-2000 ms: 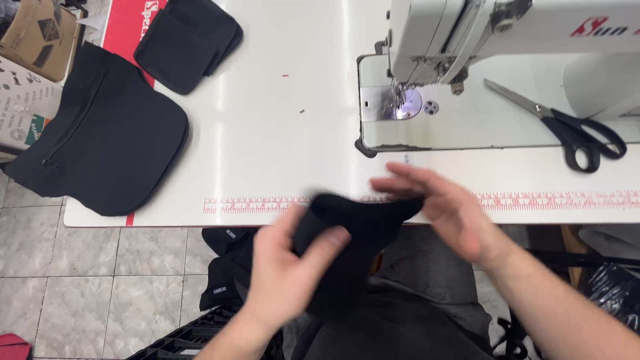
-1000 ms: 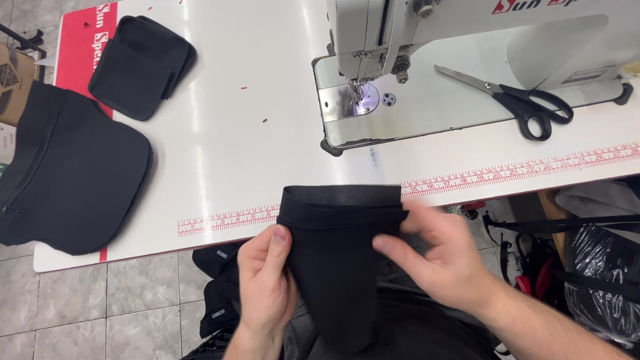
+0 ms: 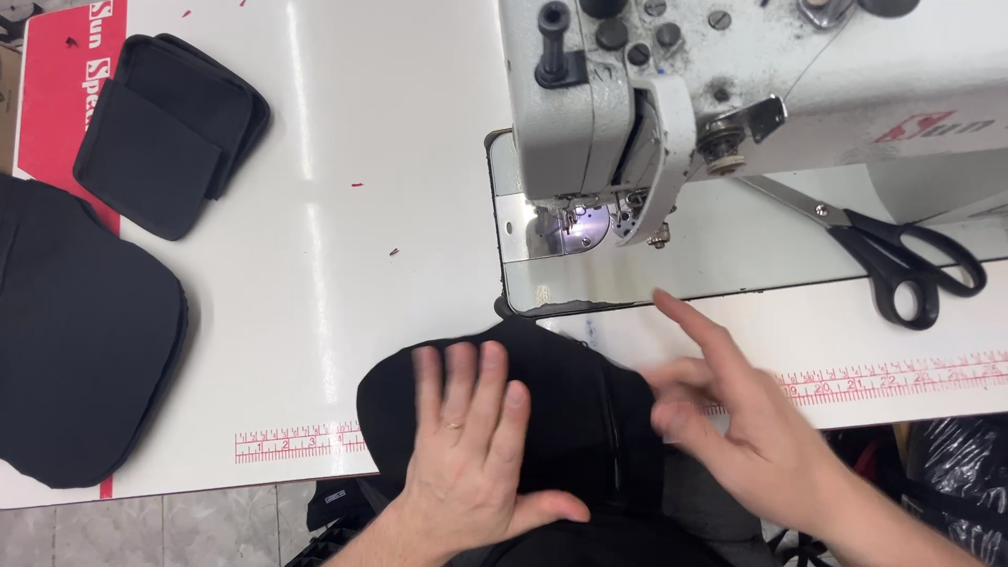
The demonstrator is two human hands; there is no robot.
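A black fabric piece [image 3: 551,394] with a seam near its right side lies over the front edge of the white table, just below the sewing machine's bed. Flat on it rests my left hand [image 3: 472,441], fingers spread, a ring on one finger. My right hand [image 3: 724,417] is at the piece's right edge, index finger extended and the other fingers bent; blur hides whether they pinch the fabric. The industrial sewing machine [image 3: 567,102] stands above, its needle area [image 3: 579,224] lit.
Black-handled scissors [image 3: 890,244] lie on the machine bed at right. At left are stacked small black fabric pieces [image 3: 157,150] and a larger rounded black stack [image 3: 79,339]. A red printed ruler [image 3: 295,445] runs along the table's front edge. Thread scraps dot the tabletop.
The black piece, held up between both hands one second ago, now lies spread over the table edge. My left hand has changed from gripping its side to pressing flat on top.
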